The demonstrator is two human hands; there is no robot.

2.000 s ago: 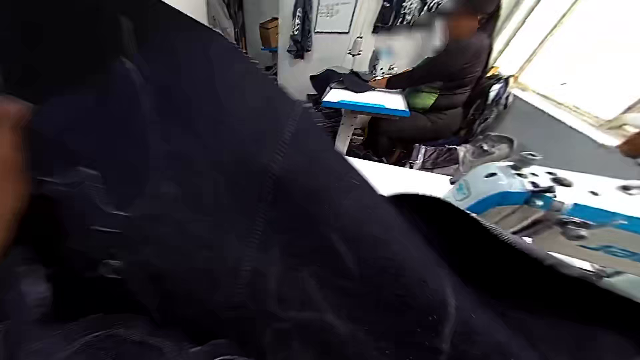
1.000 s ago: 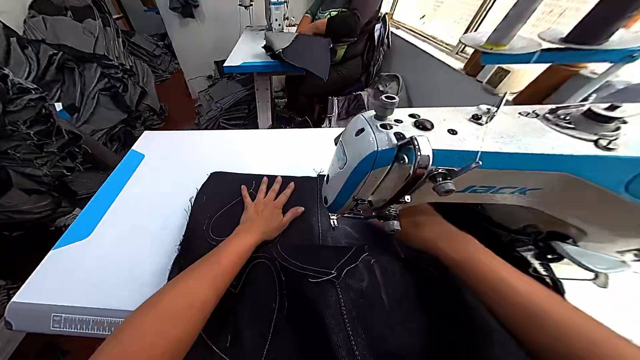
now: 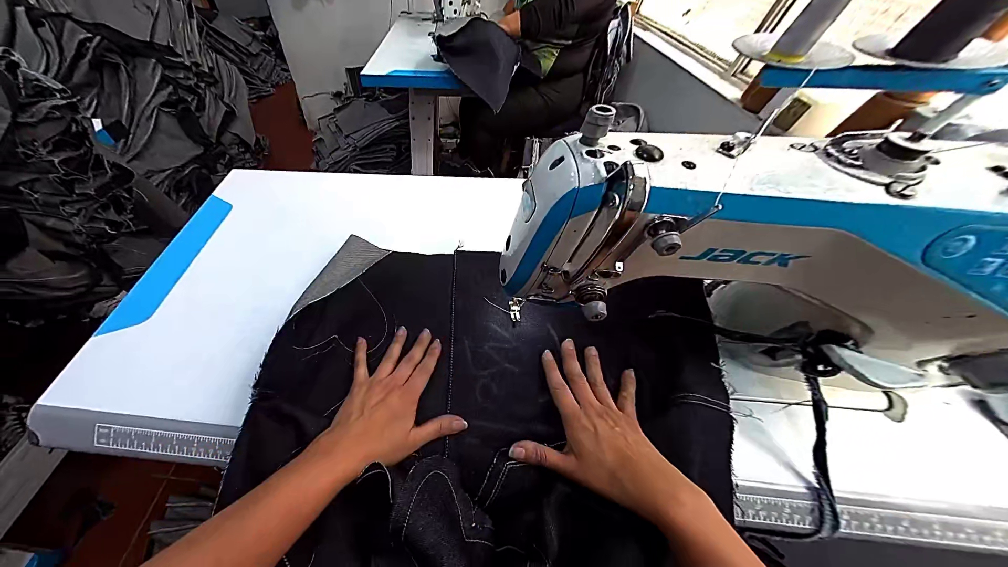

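Dark denim fabric (image 3: 496,370) with pale stitching lies over the white sewing table, its upper left corner folded to show a grey underside. My left hand (image 3: 386,409) rests flat on the denim, fingers spread, just left of a straight stitched seam. Palm down on the same cloth, my right hand (image 3: 598,433) lies right of that seam, below the presser foot (image 3: 515,309) of a white and blue Jack sewing machine (image 3: 732,213). Neither hand grips anything. Bunched denim with curved stitching lies between my wrists.
Thread cones (image 3: 811,31) stand at the upper right. A black strip (image 3: 819,449) hangs over the table's front edge at the right. Heaps of grey and black cloth (image 3: 157,102) fill the left. Beyond the table (image 3: 283,213), another person (image 3: 551,79) handles dark cloth at a second machine.
My right hand has come out from behind the machine head onto the cloth in front. My left hand has moved lower on the denim. The fabric's upper left corner now shows its grey underside.
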